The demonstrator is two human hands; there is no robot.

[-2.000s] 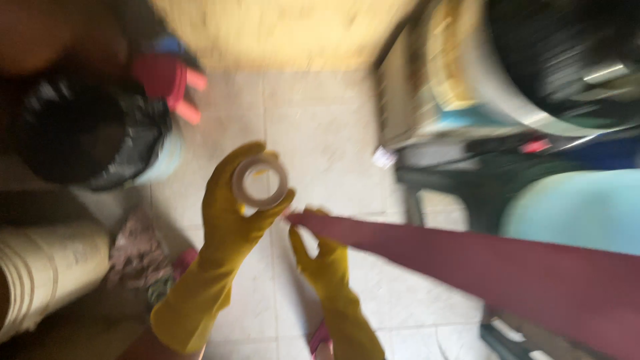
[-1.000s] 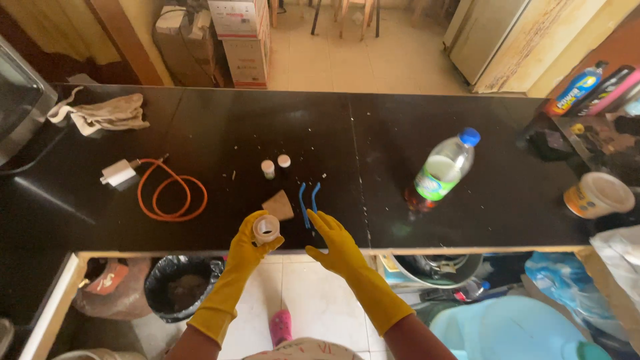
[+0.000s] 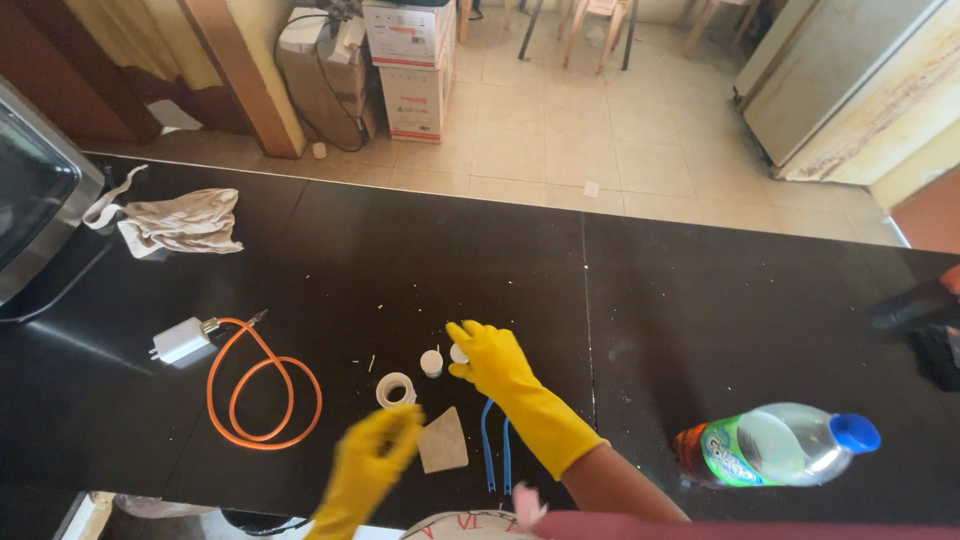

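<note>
Yellow rubber gloves cover both hands. My right hand [image 3: 491, 360] has its fingers around a small white-capped container [image 3: 458, 352], beside a similar small white-topped container [image 3: 431, 363]. My left hand [image 3: 379, 450], blurred, is just below a pale ring-shaped roll [image 3: 395, 391] on the black counter; its fingers are bent with nothing seen in them. Between the hands lies a tan, irregular flat piece [image 3: 444, 442]. Two thin blue strips [image 3: 487, 450] lie beneath my right forearm, their upper ends partly hidden.
On the black tiled counter [image 3: 450, 247] are a white charger [image 3: 181, 341] with a coiled orange cable [image 3: 319, 397], a crumpled cloth [image 3: 184, 223] and a plastic bottle with a blue cap [image 3: 787, 444]. A dark maroon strap [image 3: 712, 529] crosses the lower right edge.
My left hand has let go of the ring-shaped roll, which now rests on the counter. My right hand has moved from beside the blue strips to the small white-capped container.
</note>
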